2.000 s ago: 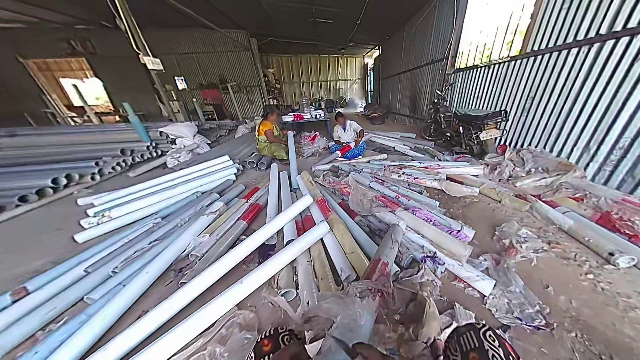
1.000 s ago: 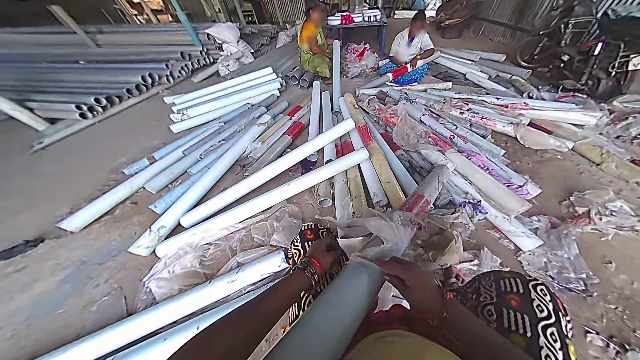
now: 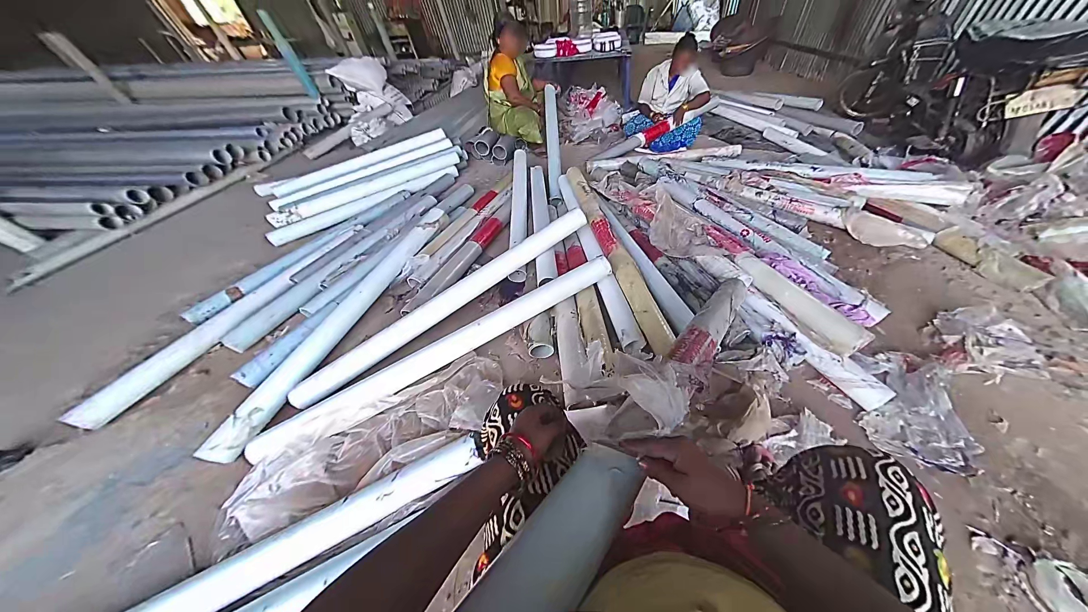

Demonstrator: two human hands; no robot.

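Note:
A thick light-blue plastic pipe (image 3: 552, 535) lies between my forearms, its near part running out of the bottom of the view. My right hand (image 3: 693, 480) rests with its fingers at the right side of the pipe's far end; whether it grips is unclear. My left hand (image 3: 540, 429) is curled above my knee, left of that end, near clear plastic film (image 3: 650, 395); I cannot tell whether it holds some film. White pipes (image 3: 340, 518) lie under and beside my left forearm. Beyond my hands, long white pipes (image 3: 450, 348) lie across the heap.
Two people sit on the ground at the far side, one (image 3: 514, 85) by an upright pipe, the other (image 3: 671, 98) holding a pipe with a red band. Stacked grey pipes (image 3: 127, 161) stand left. Crumpled plastic wrap (image 3: 922, 416) and wrapped pipes lie right; a motorcycle (image 3: 960, 93) is behind.
The view has tipped down since two seconds ago, bringing my forearms and the light-blue pipe into sight. Over the last second, my hands have stayed near the pipe's far end.

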